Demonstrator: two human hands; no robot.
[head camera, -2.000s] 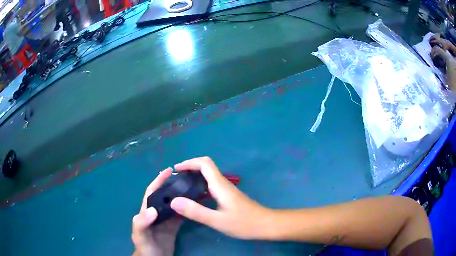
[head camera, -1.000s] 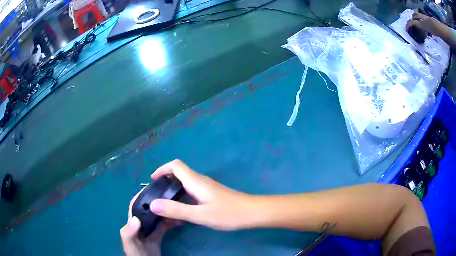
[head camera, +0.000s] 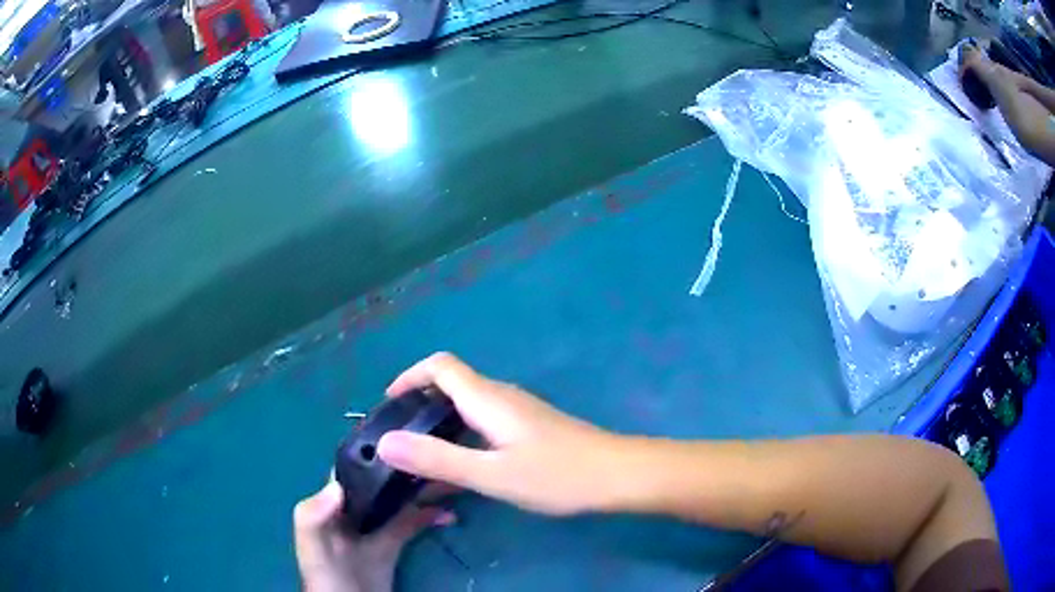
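Observation:
A palm-sized black round housing (head camera: 382, 465) is held tilted above the teal bench top, its plain outer side with a small round hole facing me. My right hand (head camera: 492, 445) grips its upper right side, thumb beside the hole. My left hand (head camera: 353, 544) holds it from below at the left and is cut by the lower picture edge. The inside of the housing is hidden. A small silver tip shows just beyond the housing; I cannot tell what it belongs to.
A clear bag of white parts (head camera: 914, 231) lies at the right. Beyond it is another person's hand (head camera: 1004, 93). A blue bin (head camera: 1035, 463) with black-and-green units is at the lower right. A small black housing (head camera: 36, 401) sits far left. Cables (head camera: 127, 145) lie on the far side.
The view has shifted. Both hands still hold the housing, which has turned somewhat. The left-hand fingers have moved from its front rim to lower down. The red piece seen earlier beside the right hand is out of sight.

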